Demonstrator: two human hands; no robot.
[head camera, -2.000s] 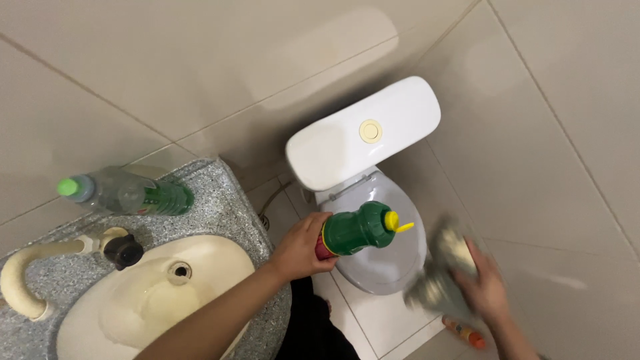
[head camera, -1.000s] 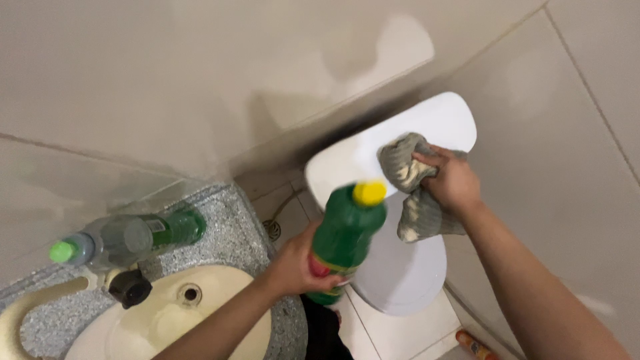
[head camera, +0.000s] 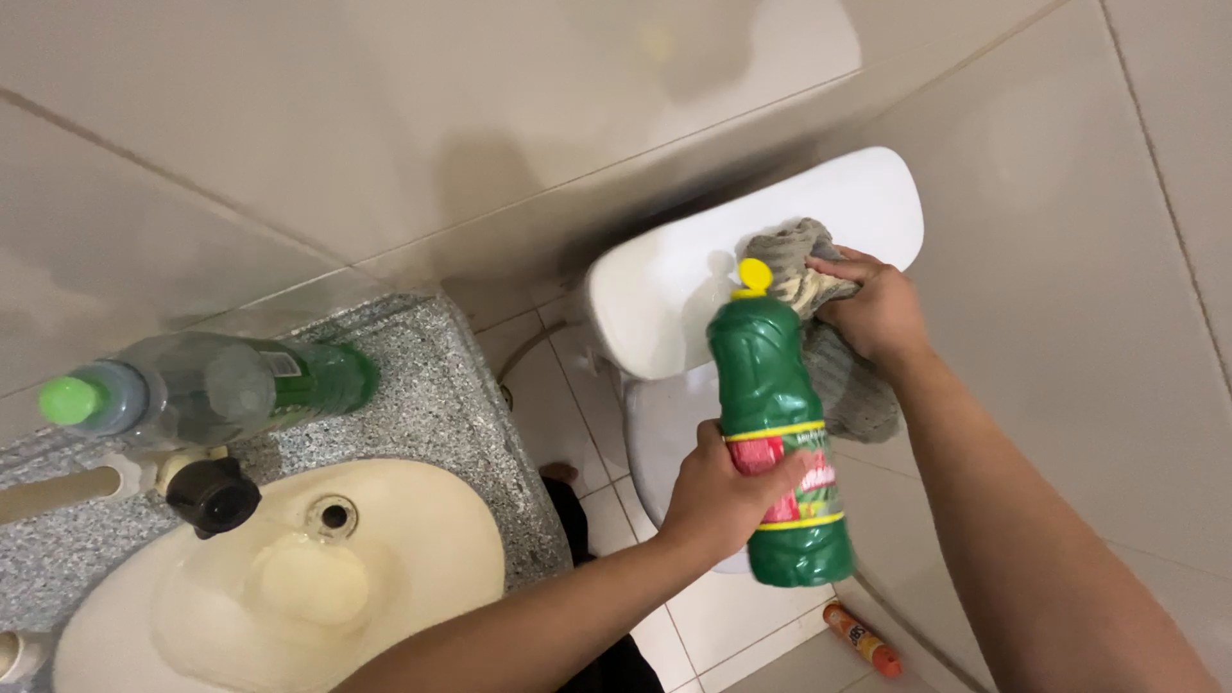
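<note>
My left hand (head camera: 727, 491) grips a green plastic bottle (head camera: 765, 375) around its labelled lower half. The bottle's yellow flip cap (head camera: 755, 277) is up, and its top points toward the toilet tank. My right hand (head camera: 871, 303) holds a grey striped cloth (head camera: 852, 385), bunched at the top and hanging down at the lower end. The cloth is over the white tank lid (head camera: 654, 284), partly hiding it; whether it touches the lid cannot be told. Below the tank, the closed toilet seat lid (head camera: 664, 433) is partly covered by the bottle and left hand.
At left, a speckled stone counter (head camera: 443, 385) holds a cream basin (head camera: 423, 520), a faucet with a black knob (head camera: 214, 496) and a clear and green plastic bottle (head camera: 231, 385). An orange container (head camera: 861, 638) lies on the tiled floor. Tiled walls (head camera: 1039, 221) stand close behind and right.
My right hand has moved with the cloth from beside the toilet seat up to the tank lid. The green bottle in my left hand has turned from pointing sideways to pointing toward the tank.
</note>
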